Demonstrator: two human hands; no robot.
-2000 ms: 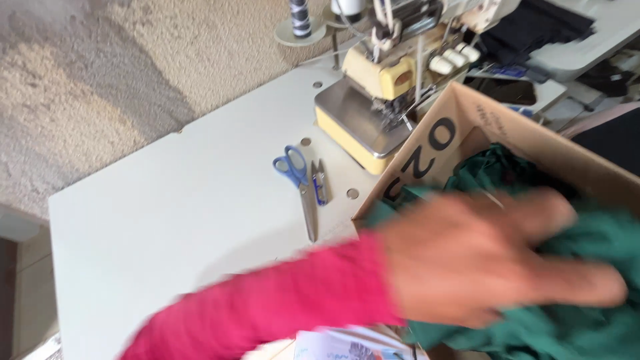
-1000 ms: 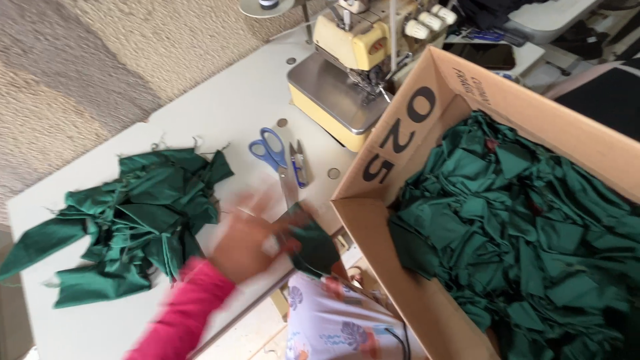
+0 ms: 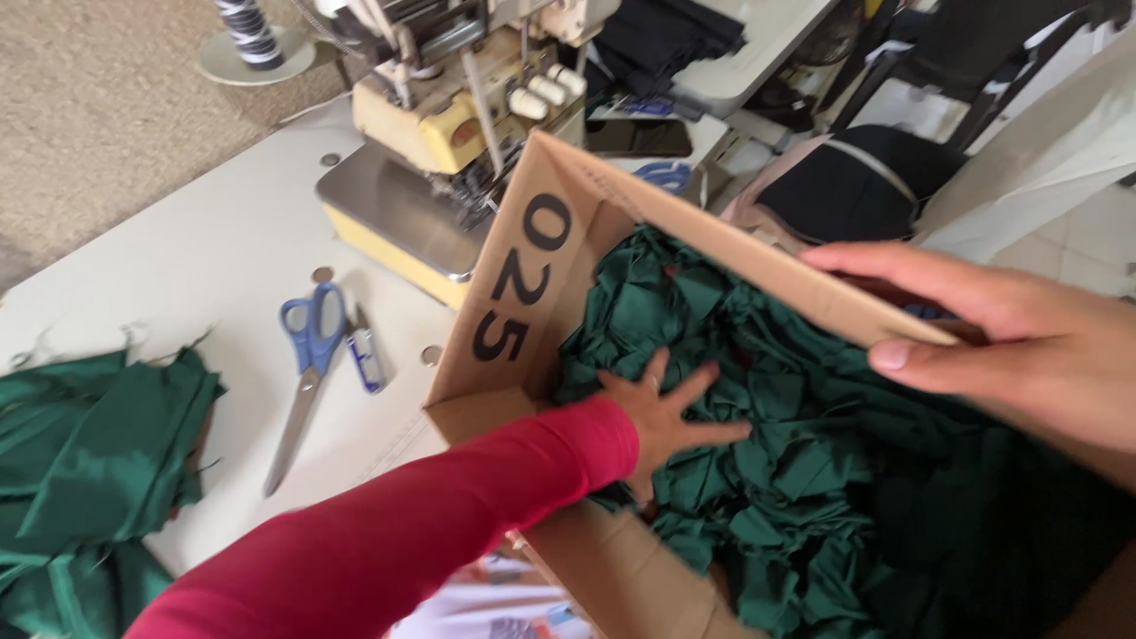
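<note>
My left hand (image 3: 670, 426), in a pink sleeve, presses with spread fingers on a heap of green fabric pieces (image 3: 790, 444) inside a cardboard box (image 3: 510, 302). The far right rim of that box is pinched between thumb and fingers of my right hand (image 3: 976, 328). More green fabric pieces (image 3: 115, 435) lie in a loose pile on the white table at left. Between pile and box are blue-handled scissors (image 3: 311, 355) and, beside them, small thread snips (image 3: 364, 351). The lower part of the box's contents is in shadow.
Behind the box stands an overlock sewing machine (image 3: 426, 133) with a metal plate. A thread cone (image 3: 248, 35) is at upper left, near the wall. A phone (image 3: 639, 138), black fabric (image 3: 666, 44) and a dark chair (image 3: 950, 71) are farther back.
My left hand has gone from above the table, where it was one second ago, into the box. My right hand, unseen before, now grips the rim. Green pieces came onto the table after the earliest frame.
</note>
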